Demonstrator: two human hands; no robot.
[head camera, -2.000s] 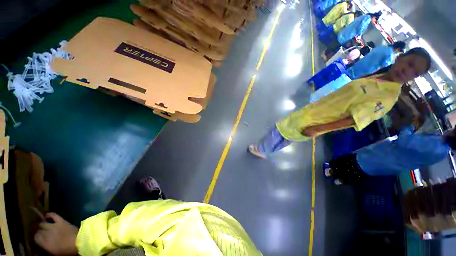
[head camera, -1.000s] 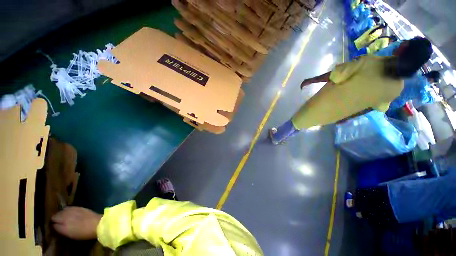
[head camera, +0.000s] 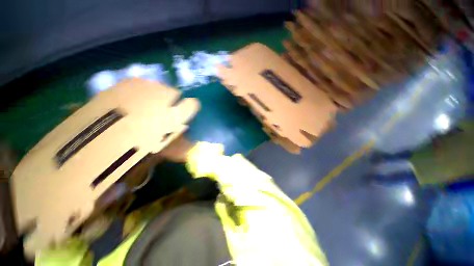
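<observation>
The view is blurred. A brown carton (head camera: 88, 137) with its broad lid panel facing me lies tilted in front of me at the left. The panel has a dark printed rectangle and a long dark slot. My right hand (head camera: 176, 149) is at the carton's right edge, its fingers hidden by the cardboard; its grip cannot be made out. A thin pale curved strand (head camera: 147, 179) shows below the lid. My left sleeve shows at the bottom left, but I cannot make out my left hand behind the carton.
A second carton (head camera: 283, 96) lies on the green bench (head camera: 221, 117). White plastic pieces (head camera: 197, 67) lie behind, with another pale pile (head camera: 124, 75) farther left. Stacked cartons (head camera: 358, 47) stand at the upper right. A grey floor with a yellow line (head camera: 338, 169) and part of a person in blue are at right.
The view has swung left, bringing the near carton fully into the picture. My right hand has gone from the carton's dark inside to its right edge. The standing person is mostly out of view.
</observation>
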